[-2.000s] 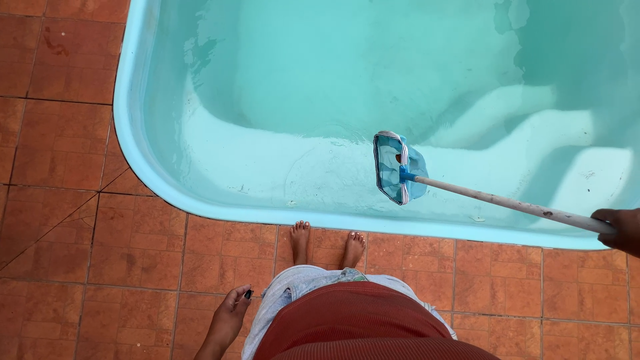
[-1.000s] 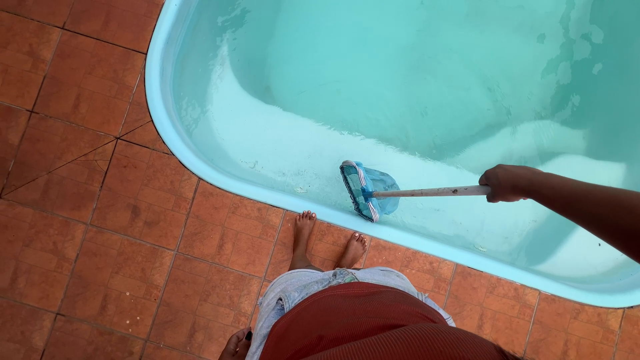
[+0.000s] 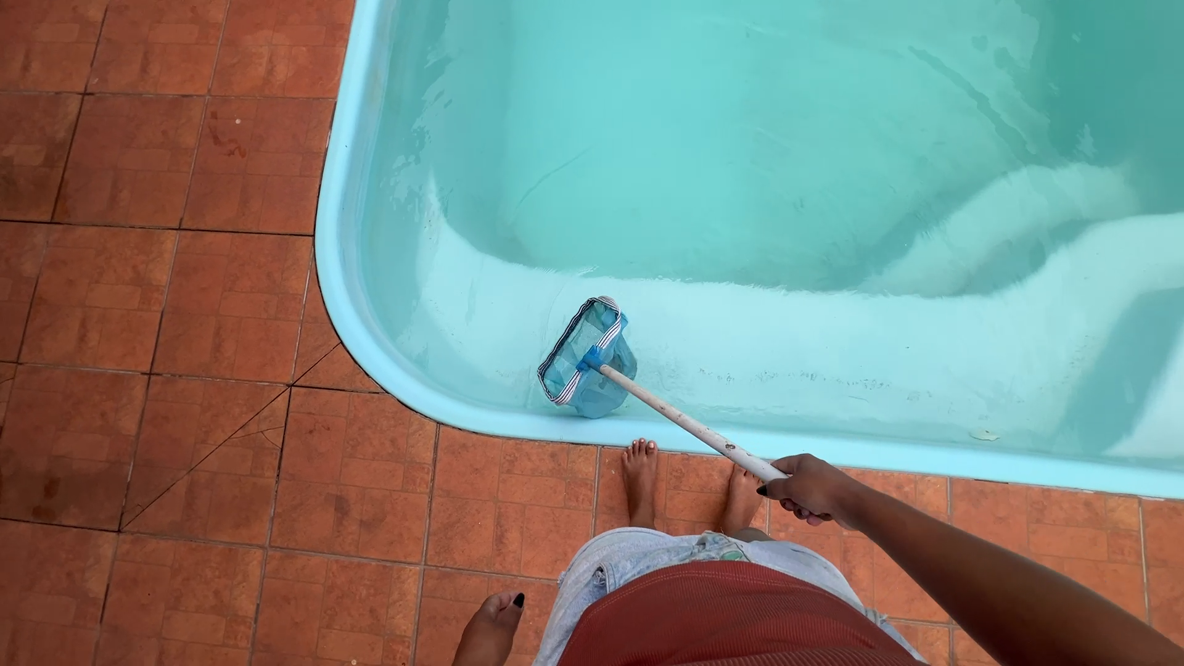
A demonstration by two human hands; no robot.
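Observation:
My right hand [image 3: 809, 490] is closed around the white pole [image 3: 684, 423] of a pool skimmer net, which slants up and left over the pool's edge. The blue mesh net [image 3: 592, 361], with a striped rim, is at the near side of the pool, over the pale ledge; whether it touches the water is hard to tell. My left hand [image 3: 492, 629] hangs low beside my denim shorts, touching no object that I can see; its fingers are partly hidden.
The light blue pool rim [image 3: 347, 314] curves round the corner in front of my bare feet [image 3: 640, 481]. Reddish-brown tiles [image 3: 222, 305] surround it. A small pale leaf-like bit [image 3: 984, 435] lies near the rim at right.
My right hand has come in from the right, nearer my body, still on the pole. The net has shifted left along the near side of the pool. My left hand shows more than one second ago.

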